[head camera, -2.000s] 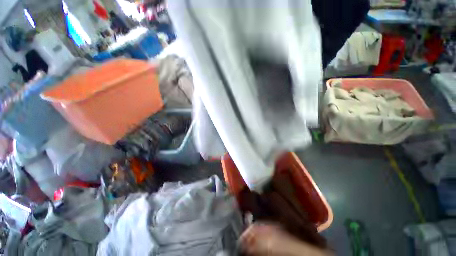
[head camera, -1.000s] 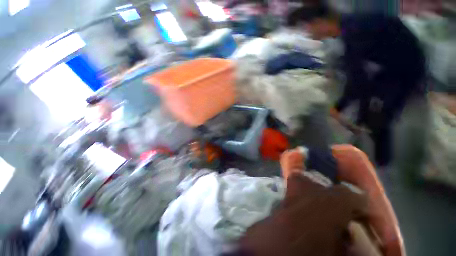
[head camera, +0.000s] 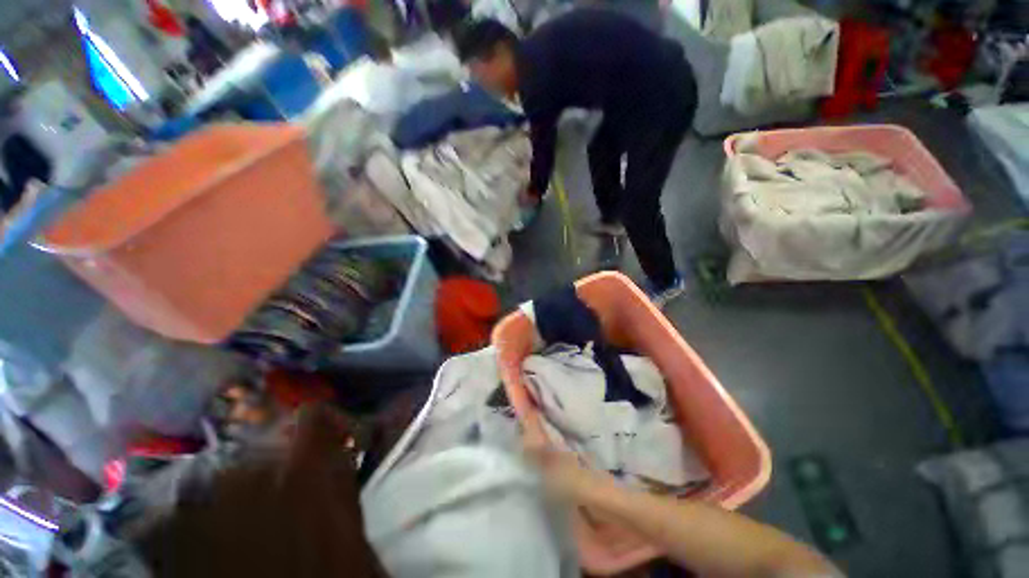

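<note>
My right hand (head camera: 544, 454) is blurred at the left inner side of an orange crate (head camera: 739, 443), its forearm coming from the bottom right. It appears closed on pale cloth (head camera: 457, 514), which hangs over the crate's left rim; the fingers are not clear. More light cloth (head camera: 615, 427) lies inside the crate, with a dark navy piece (head camera: 570, 322) over the far rim and down onto it. A blurred brown cloth (head camera: 265, 502) lies at the lower left. My left hand is not in view.
A person (head camera: 615, 102) in dark clothes bends over a cloth heap (head camera: 451, 186) beyond the crate. A second orange crate (head camera: 192, 231) stands left, beside a grey-blue bin (head camera: 415, 299). A cloth-draped crate (head camera: 846, 243) stands right. A yellow line (head camera: 908, 356) crosses the floor.
The brown cloth has moved from the near crate to the left. Light cloth now shows in that crate. The view has swung right, and the bent person now shows clearly.
</note>
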